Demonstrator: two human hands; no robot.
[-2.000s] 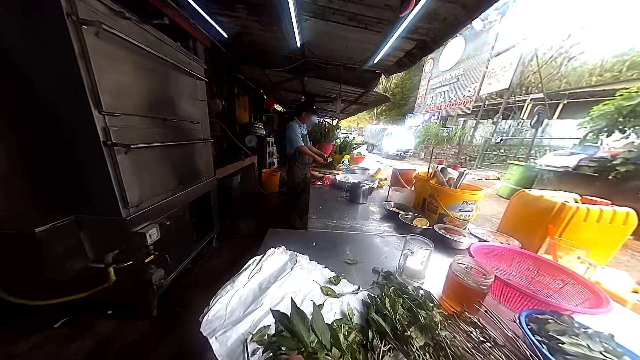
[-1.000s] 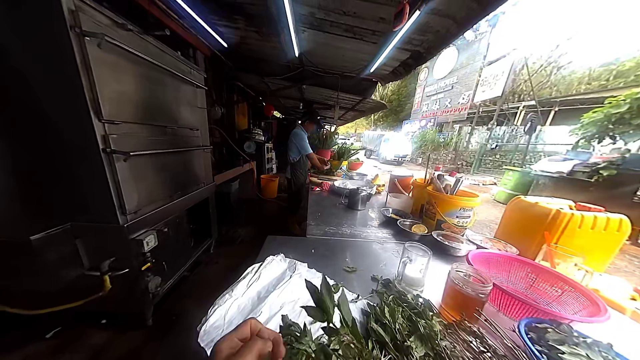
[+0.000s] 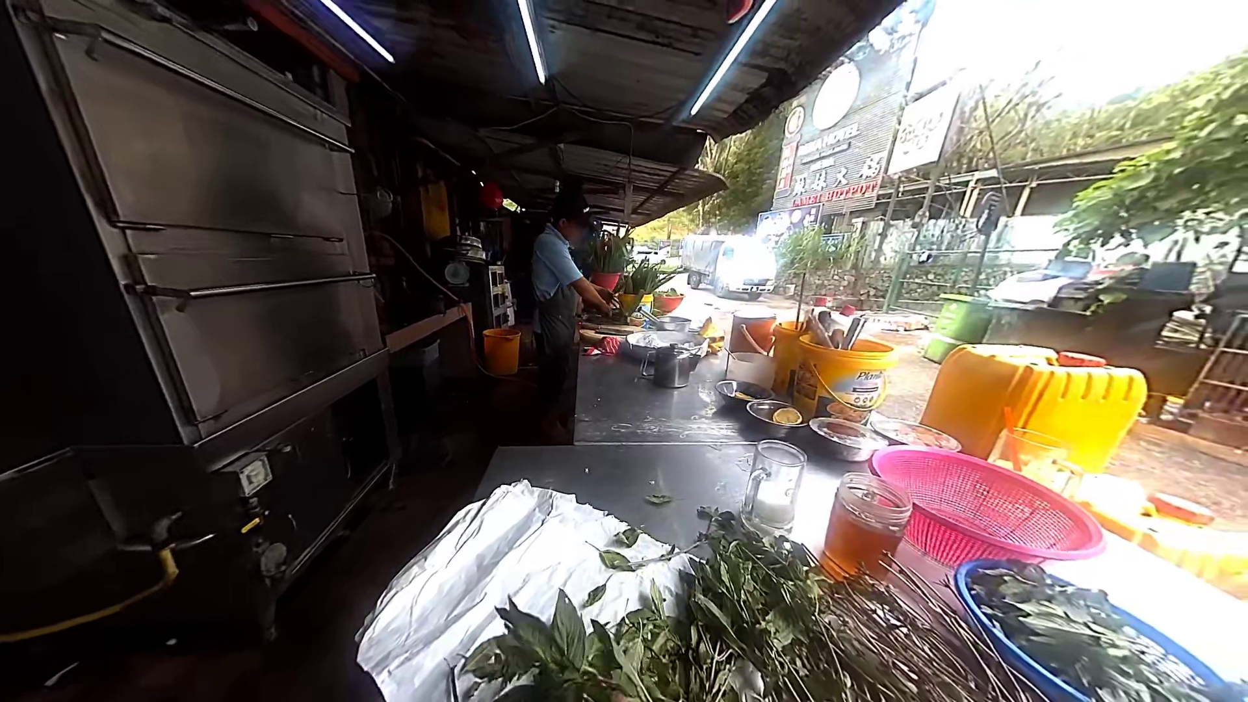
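Neither of my hands shows in the head view now. Leafy green herb stems lie in a heap at the bottom middle, partly over a crumpled white sheet. Bare brown stems spread to the right of the leaves. Behind the heap stand a glass mug with something white at its bottom and a glass jar of amber liquid. A pink plastic colander sits to the right of the jar. Nearer, at the lower right, a blue-rimmed basket holds plucked leaves.
Farther along the steel table are small metal bowls, a yellow bucket with utensils and a metal pot. Yellow jerrycans stand at the right. A person works at the far end. A steel oven rises on the left.
The bare hand seen at the lower edge one second ago, beside the white sheet, has left the view. The truck on the road has moved.
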